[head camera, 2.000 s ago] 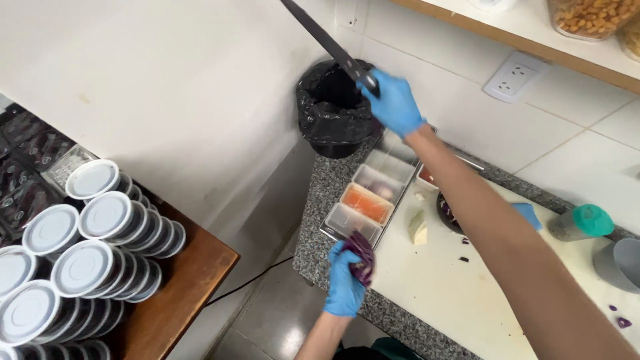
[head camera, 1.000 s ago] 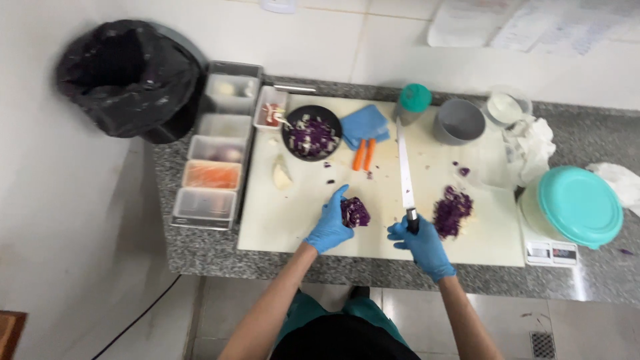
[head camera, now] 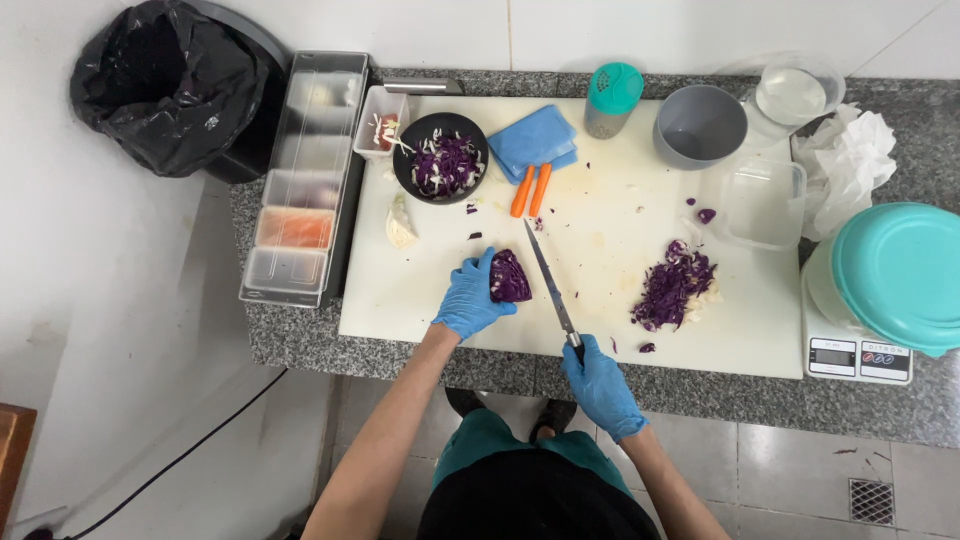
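Note:
My left hand (head camera: 474,298), in a blue glove, grips a wedge of red cabbage (head camera: 510,277) on the white cutting board (head camera: 420,300). In my gloved right hand (head camera: 604,386) is the black handle of a kitchen knife (head camera: 551,285); its blade points away from me, just right of the cabbage. Shredded red cabbage (head camera: 671,291) lies in a pile on the board's right part. A black bowl (head camera: 403,169) farther back holds more shreds. Two carrot pieces (head camera: 531,191) touch a folded blue cloth (head camera: 532,141). A pale cabbage piece (head camera: 400,225) lies left of my left hand.
A lidded ingredient organizer (head camera: 294,180) stands left of the board, beside a bin with a black bag (head camera: 172,90). Behind are a green-lidded shaker (head camera: 613,97) and a grey bowl (head camera: 700,127). At right are a clear container (head camera: 763,202), crumpled paper (head camera: 844,154) and a turquoise-lidded tub (head camera: 904,270) on a scale (head camera: 859,361).
Two seconds ago the knife was raised near the bin; now it is low over the board. Since one second ago its blade has tilted leftward. The view has swung toward the board.

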